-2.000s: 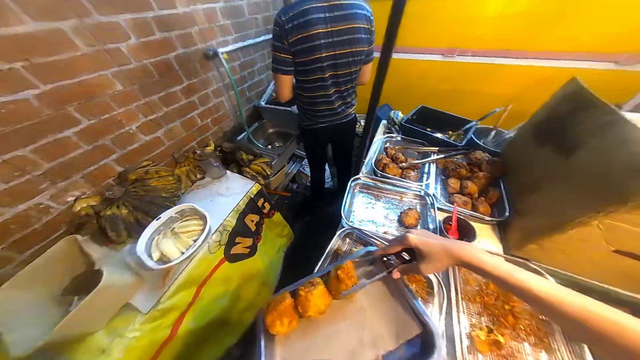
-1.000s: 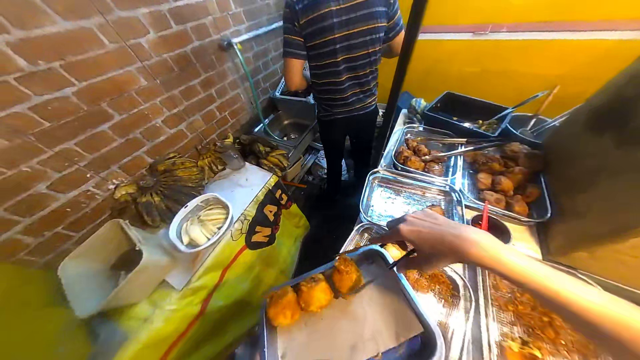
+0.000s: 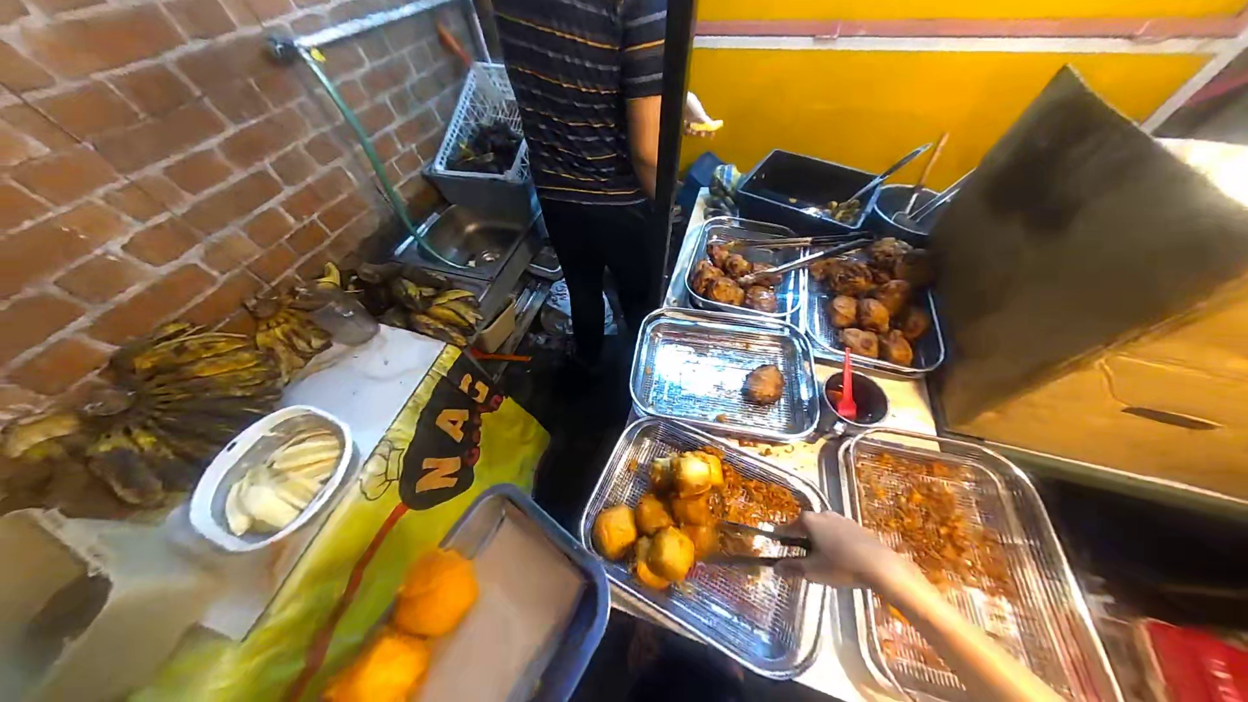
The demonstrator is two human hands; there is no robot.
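My right hand grips a pair of dark-handled tongs over a perforated metal tray. The tongs' tips reach the right side of a pile of browned fried balls in that tray, beside orange-brown crumbs; whether they pinch one is unclear. At the lower left, a blue-gray rimmed tray lined with brown paper holds bright orange fried pieces along its left side. My left hand is not in view. A metal tray with one brown ball lies just beyond the pile.
A person in a striped shirt stands ahead near a sink. Brown fried food fills trays farther back. A red-handled utensil stands in a cup. Peeled bananas sit in a white tub, left; a crumb-covered tray is at right.
My right hand and the tongs have moved from the paper-lined tray to the pile of fried balls in the perforated tray. The view has shifted. The person ahead now shows a hand held out to the right.
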